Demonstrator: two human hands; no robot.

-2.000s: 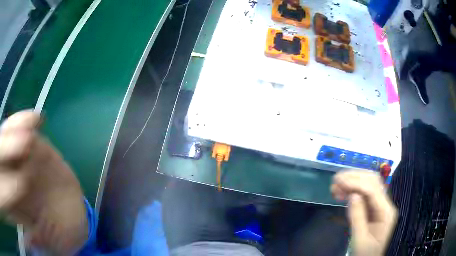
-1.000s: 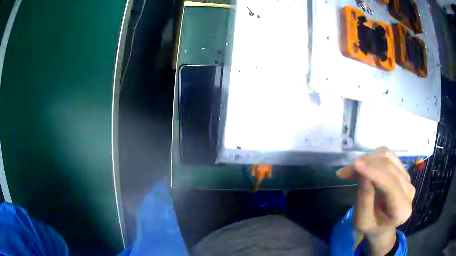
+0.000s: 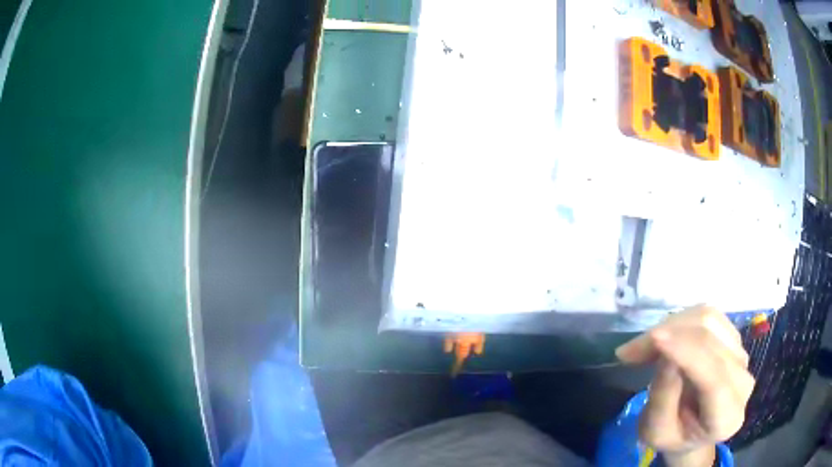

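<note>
My right hand [image 3: 698, 378] is at the front right edge of the white worktable [image 3: 493, 201]. Its fingers are loosely curled and I see no part in it, but the fingertips could hide a small one. My left hand is out of the picture; blue cloth [image 3: 68, 420] shows at the lower left. Orange fixtures [image 3: 637, 91] with dark centres sit on the table at the upper right; the topmost is cut off by the picture's edge. My right hand is well in front of them and touches none.
The green conveyor belt [image 3: 100, 201] with pale rails runs along the left. A dark flat rectangular thing [image 3: 347, 228] lies left of the worktable. An orange cable plug [image 3: 464, 345] sticks out at the front edge. The red knob [image 3: 760, 324] and black gridded trays [image 3: 775, 365] are at the right.
My left hand has left the picture. My right hand has shifted a little to the right and remains curled. The view has swung left, so the table and fixtures sit further right in it.
</note>
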